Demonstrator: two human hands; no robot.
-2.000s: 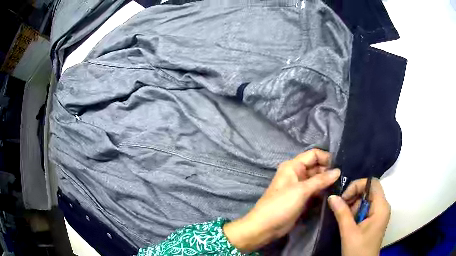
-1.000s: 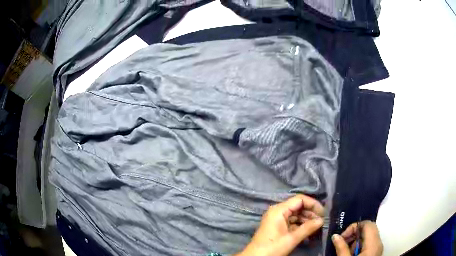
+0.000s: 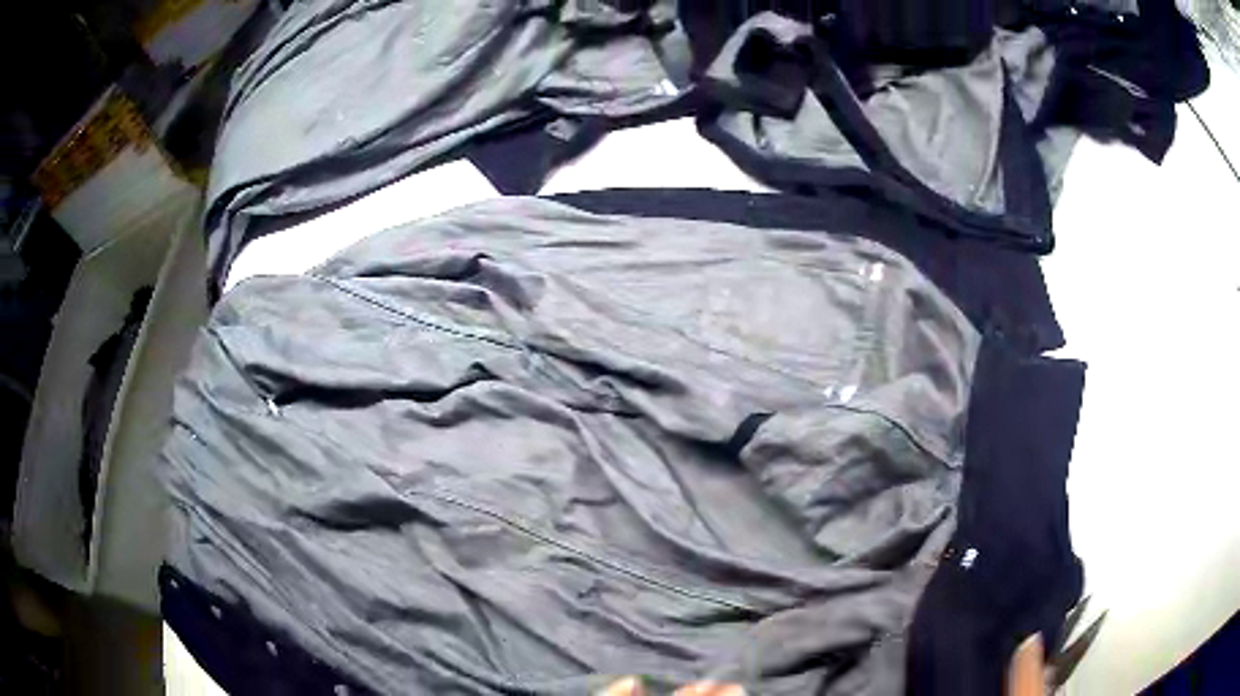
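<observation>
A denim shirt (image 3: pixel 585 408) lies inside out, grey side up, with a navy band (image 3: pixel 1013 476) along its right. A small white label (image 3: pixel 968 558) sits on the band. My right hand (image 3: pixel 1027 669) is mostly cut off by the bottom edge at the band's lower end; the open, pointed blades of thread snips (image 3: pixel 1081 642) stick out beside it, their handle hidden. Only blurred fingertips of my left hand (image 3: pixel 680 688) show at the bottom edge, over the grey cloth. Whether they grip it is not visible.
More grey and navy garments (image 3: pixel 394 82) lie along the back of the white table (image 3: pixel 1156 449). A pale bin (image 3: pixel 143 449) stands at the left with dark cloth inside. Silver buttons (image 3: pixel 269 611) dot a navy strip at the lower left.
The view has tilted up, so the shirt sits lower and more garments show behind. Both hands have dropped towards the bottom edge and are mostly out of view. The snips' blades now show spread.
</observation>
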